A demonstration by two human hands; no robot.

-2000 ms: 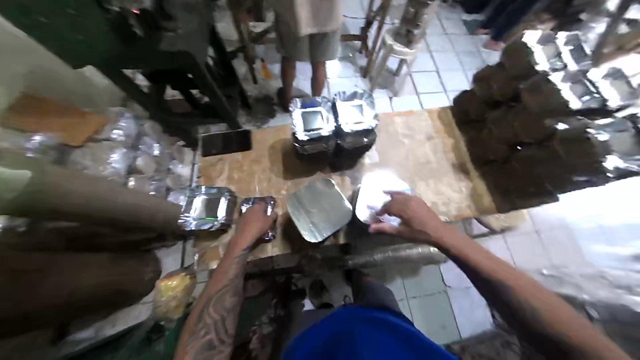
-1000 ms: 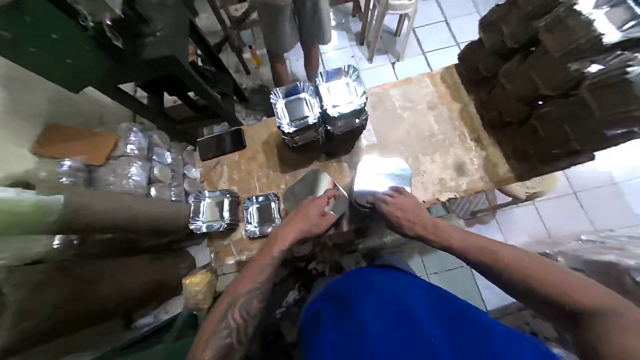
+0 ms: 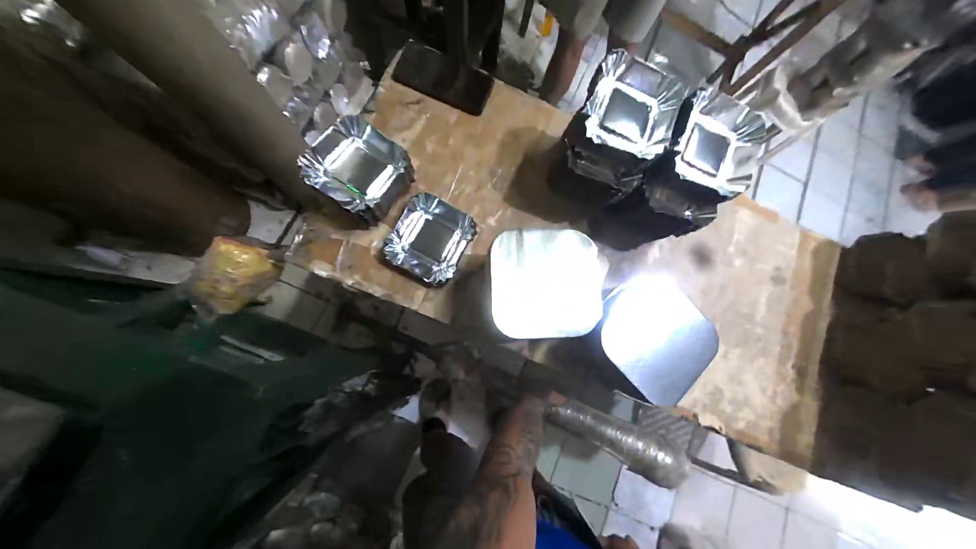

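Observation:
My left hand (image 3: 537, 402) is low at the table's near edge, blurred and in shadow, beside the end of a plastic-wrapped roll (image 3: 621, 442); whether it grips the roll is unclear. My right hand cannot be made out; only a sliver of skin shows at the bottom edge. Two flat, round-cornered square stacks of shiny sheets, a left one (image 3: 547, 284) and a right one (image 3: 659, 339), lie side by side on the table. To their left are a small crimped foil tray (image 3: 430, 239) and a taller stack of foil trays (image 3: 357, 169). Two tall tray stacks (image 3: 629, 110) (image 3: 715, 145) stand behind.
A dark phone-like slab (image 3: 442, 78) lies at the worn wooden table's (image 3: 778, 305) far left corner. Dark stacks (image 3: 907, 358) border the right side. Large brown rolls (image 3: 191, 91) and plastic-wrapped goods (image 3: 305, 61) are at left, near a yellow bag (image 3: 232, 274). A person's legs (image 3: 564, 65) stand behind.
Both hands have left the two flat stacks. My left hand has dropped to the table's near edge. The view has turned strongly.

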